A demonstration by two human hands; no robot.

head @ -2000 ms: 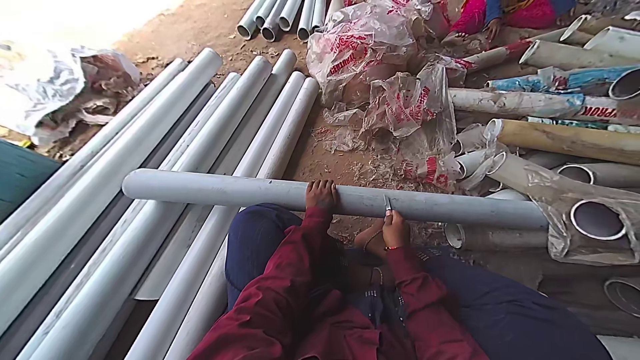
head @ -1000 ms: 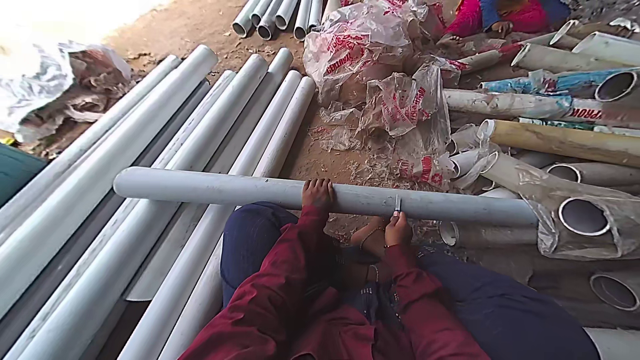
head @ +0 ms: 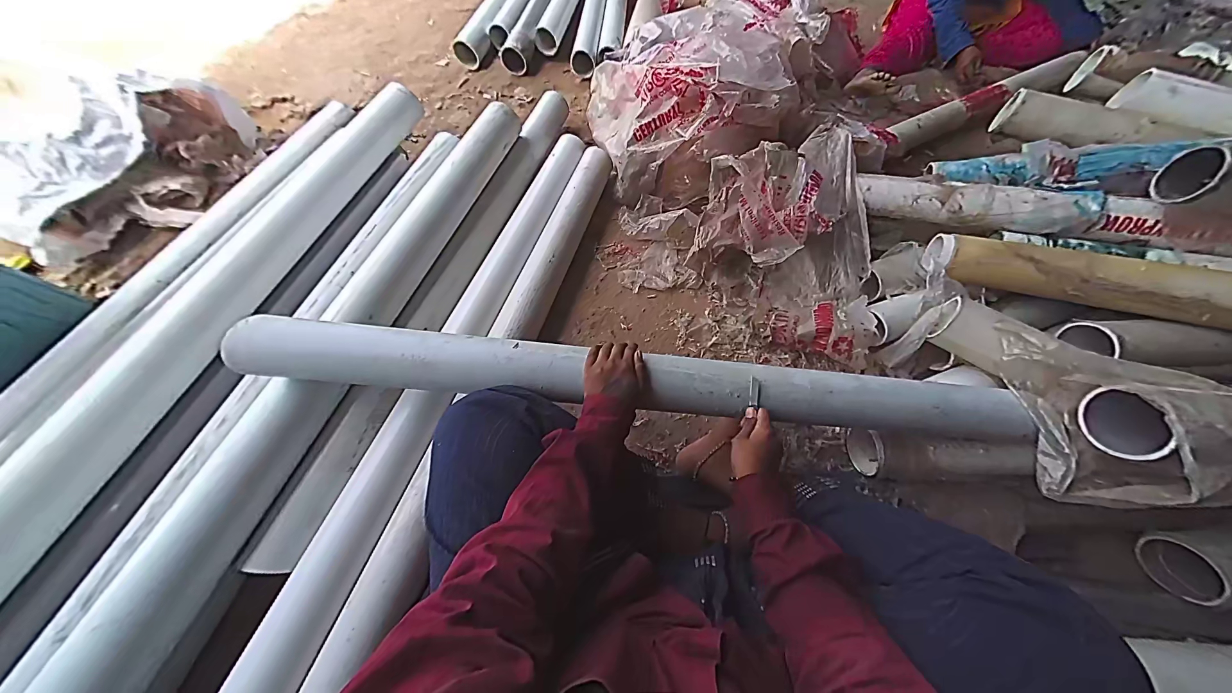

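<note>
A long grey plastic pipe (head: pixel 462 362) lies crosswise over my lap, its left part above a row of other pipes. My left hand (head: pixel 614 373) rests over the pipe near its middle, fingers across the top. In my right hand (head: pixel 755 445) is a small flat metal blade (head: pixel 755 393), its end against the pipe's upper surface. The pipe's right end meets a clear plastic wrap (head: pixel 1054 433) beside a pipe opening; whether it goes under the wrap I cannot tell.
Several pale pipes (head: pixel 423 241) lie slanted at the left. Crumpled printed plastic bags (head: pixel 712 96) sit ahead on bare soil. Stacked pipes, one of them tan (head: pixel 1088 279), fill the right side. Another person (head: pixel 972 38) sits at the top right. More pipes (head: pixel 539 29) lie at the top.
The blade in my right hand sits at a slightly different slant on the pipe. My left hand keeps its place on the pipe.
</note>
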